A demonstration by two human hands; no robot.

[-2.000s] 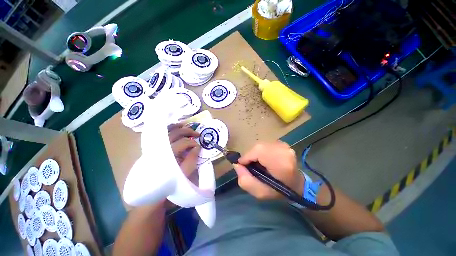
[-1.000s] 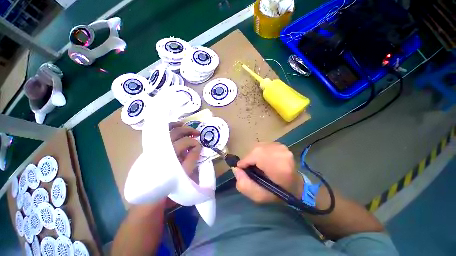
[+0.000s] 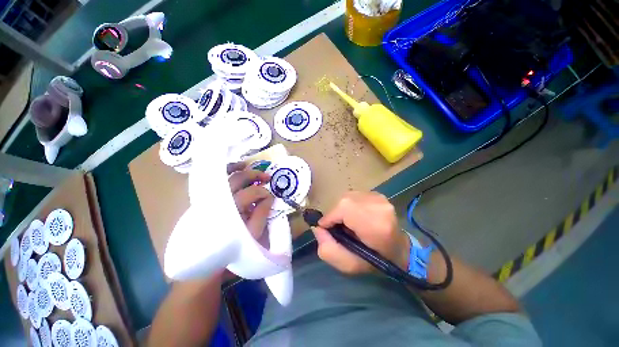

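A large glossy white curved fan housing [image 3: 214, 230] stands in front of me on the cardboard. My left hand [image 3: 250, 196] is partly hidden behind it, fingers at the housing and the edge of a white motor cover [image 3: 292, 175] with a dark ring. A bit of green circuit board [image 3: 260, 165] shows by the fingertips. I cannot tell exactly what the left fingers grip. My right hand [image 3: 358, 232] holds a black soldering iron [image 3: 370, 256] like a pen. Its metal tip is at the lower left of the cover's ring.
Stacked motor covers [image 3: 269, 76] lie ahead on the cardboard [image 3: 346, 173]. A yellow squeeze bottle [image 3: 388, 133] lies right of them. A yellow tub [image 3: 364, 26] and a blue tray [image 3: 475, 125] with black units are beyond. Grille covers [image 3: 58, 291] lie left; other housings [image 3: 129, 47] stand upper left.
The iron's tip has moved slightly left and down from the cover's centre to the ring's lower left. The hands stay nearly in place. The view has shifted slightly.
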